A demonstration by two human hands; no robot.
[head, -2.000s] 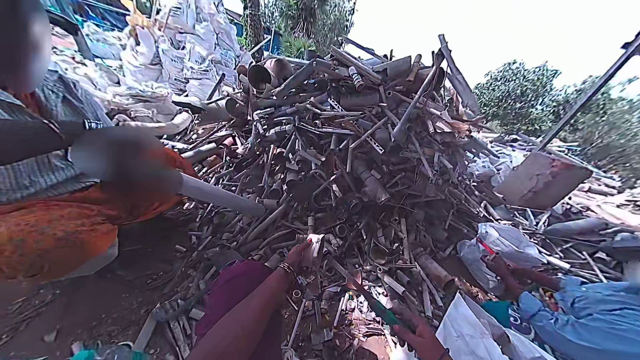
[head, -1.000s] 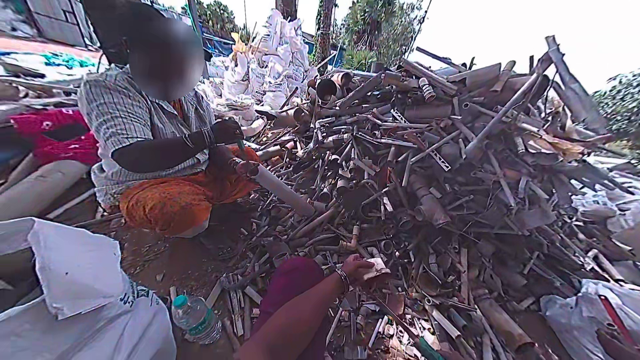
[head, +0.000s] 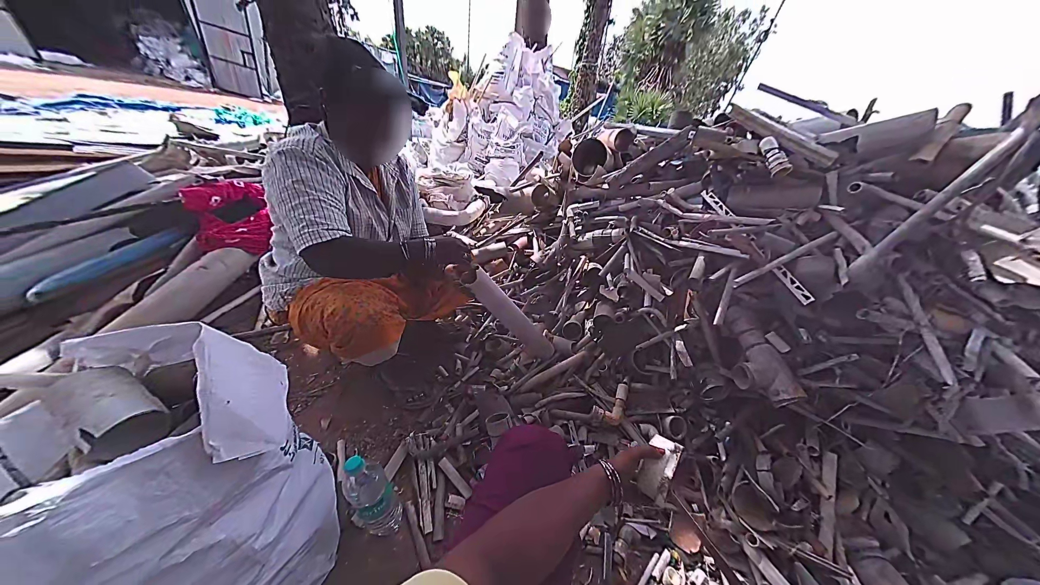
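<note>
My left hand [head: 635, 461], with bangles at its wrist, is shut on a flat, pale, dirt-marked piece of scrap [head: 660, 469], probably plastic. It holds the piece low over the front of a large heap of scrap pipes [head: 764, 341]. Beneath and around the hand lie broken pipe pieces, strips and small fragments. A purple cloth-covered knee [head: 528, 471] is just left of the hand. My right hand is outside the view.
A co-worker [head: 349, 219] squats at left, holding a long pipe [head: 508, 313] against the heap. Nearer are a white woven sack [head: 187, 504] of pipe pieces and a plastic water bottle [head: 371, 496]. Filled white sacks [head: 496, 122] stand behind, near tree trunks.
The view has swung left, so my right hand, seen with a green-handled tool two seconds ago, is out of frame. My left hand still holds the pale piece.
</note>
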